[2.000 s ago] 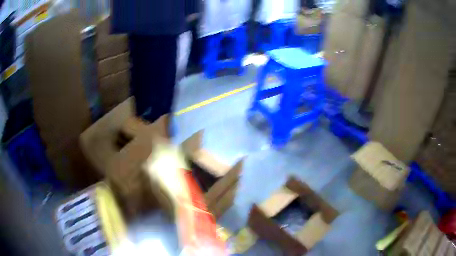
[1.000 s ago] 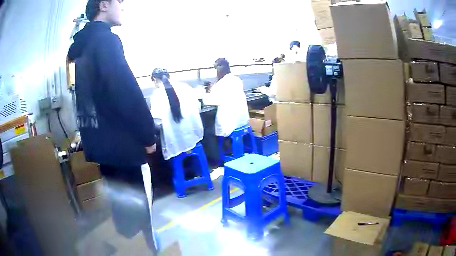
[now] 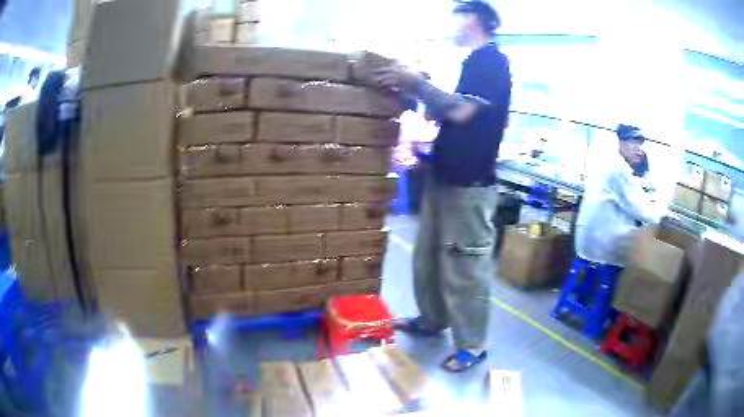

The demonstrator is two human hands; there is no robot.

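Neither of my hands shows in the head view. Nearest in front of me, several narrow cartons [image 3: 326, 384] lie side by side at the bottom centre, partly washed out by glare. Left of them is the pale top of a closed carton [image 3: 167, 362] with a thin dark stick on it. A red plastic stool [image 3: 359, 322] stands just behind the narrow cartons. Behind it rises a wall of small stacked cartons [image 3: 281, 191] on a blue pallet [image 3: 281, 323].
A column of larger cartons [image 3: 130, 204] and a dark fan [image 3: 55, 110] stand left. A standing person [image 3: 469, 163] touches the stack's top. Right, a seated person [image 3: 616, 208] is on a blue stool [image 3: 586, 295], near an open carton [image 3: 534, 254] and a small red stool [image 3: 630, 338].
The view has swung up from the floor cartons, then right. The dark-hooded person, white-coated pair and near blue stool have left view; the standing person at the stack and the red stool now show.
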